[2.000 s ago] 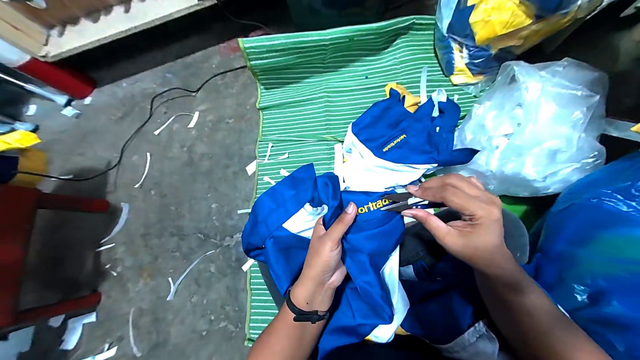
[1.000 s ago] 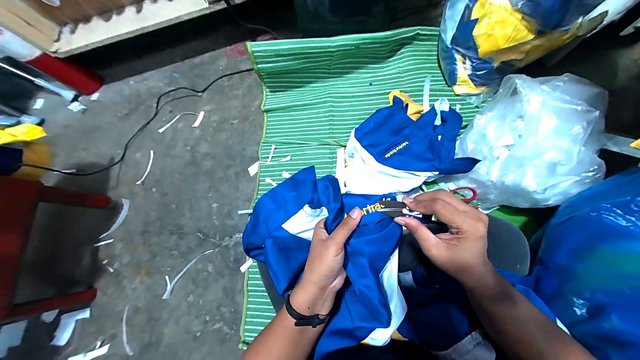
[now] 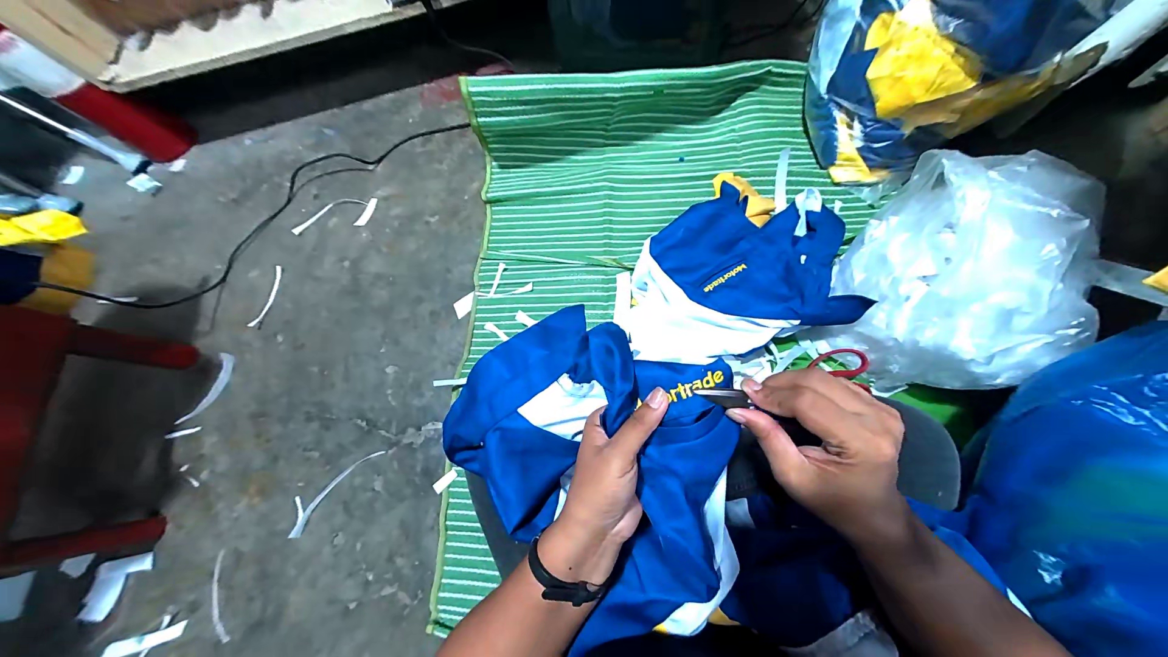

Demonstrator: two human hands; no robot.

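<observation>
My left hand grips a blue and white fabric garment, its thumb on the cloth beside yellow embroidered lettering. In my right hand, a small dark metal pointed tool, perhaps thread snips or tweezers, is pinched between thumb and fingers. Its tip lies at the lettering, to the right of my left thumb. Beyond the hands another blue, white and yellow garment rests on a green striped mat. Red-handled scissors show partly behind my right hand.
A clear plastic bag of white scraps stands at the right, with a blue plastic bag nearer and a bag of yellow and blue cloth behind. A black cable and white strips lie on the concrete floor. Red furniture is at left.
The lettered cloth stays in my left hand and the small tool in my right, its tip still at the lettering. The right hand has shifted only slightly.
</observation>
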